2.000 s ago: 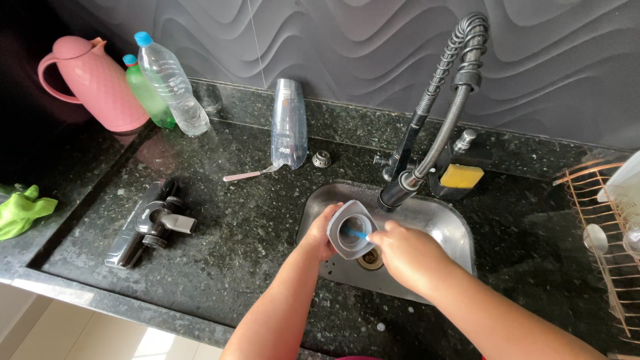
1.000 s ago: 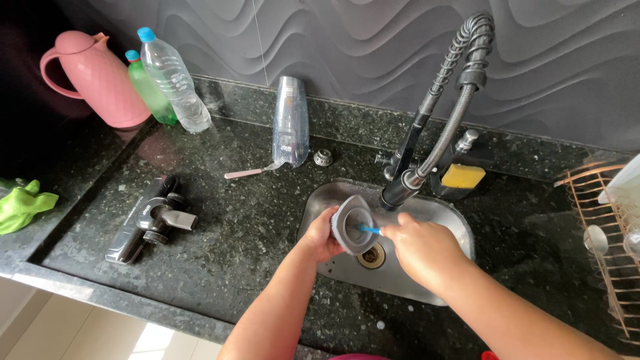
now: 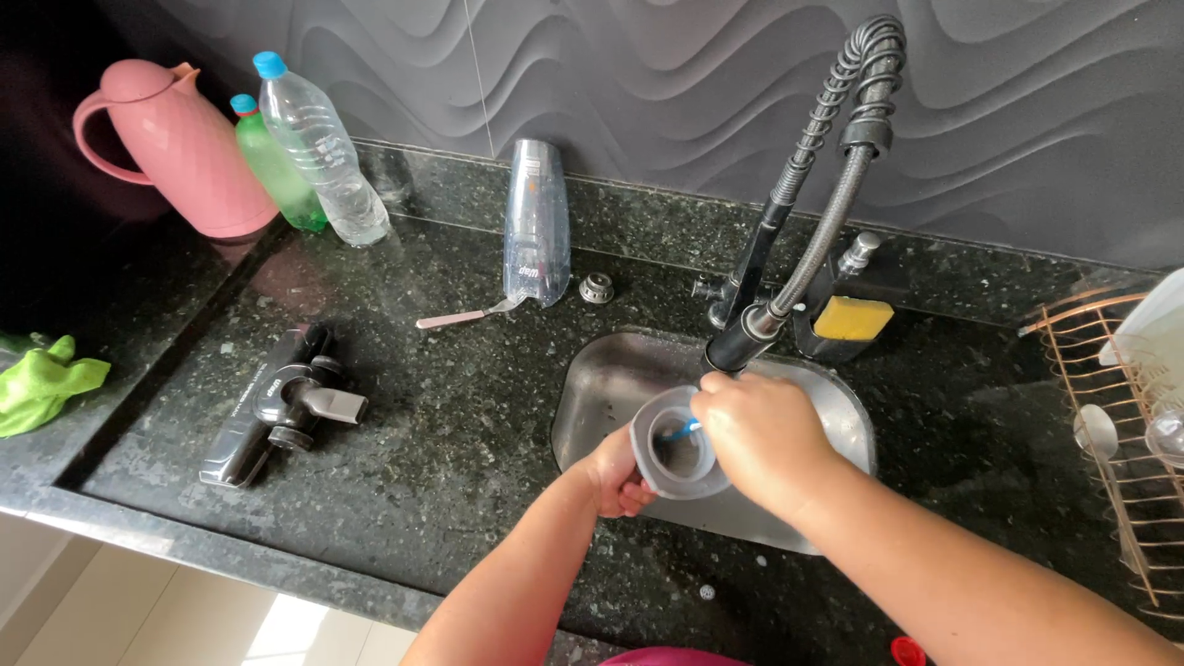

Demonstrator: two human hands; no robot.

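Note:
My left hand grips the side of a translucent grey plastic cup-like part above the steel sink. A round inner ring shows in the part's mouth, which faces up toward the camera. My right hand is closed on a thin blue tool, possibly a brush, whose far end reaches inside the mouth. Most of the tool is hidden by my fingers, and its tip is unclear. Behind my right hand rises the black and steel spring faucet.
A black floor-cleaning head lies left. Toward the wall are a clear plastic container, a pink-handled utensil, a metal strainer, two bottles, a pink jug and a yellow sponge. A copper dish rack stands right, a green cloth far left.
The grey part has turned in my left hand, its mouth facing the camera more than one second ago. My right hand keeps hold of the blue tool and has shifted over the part's right edge.

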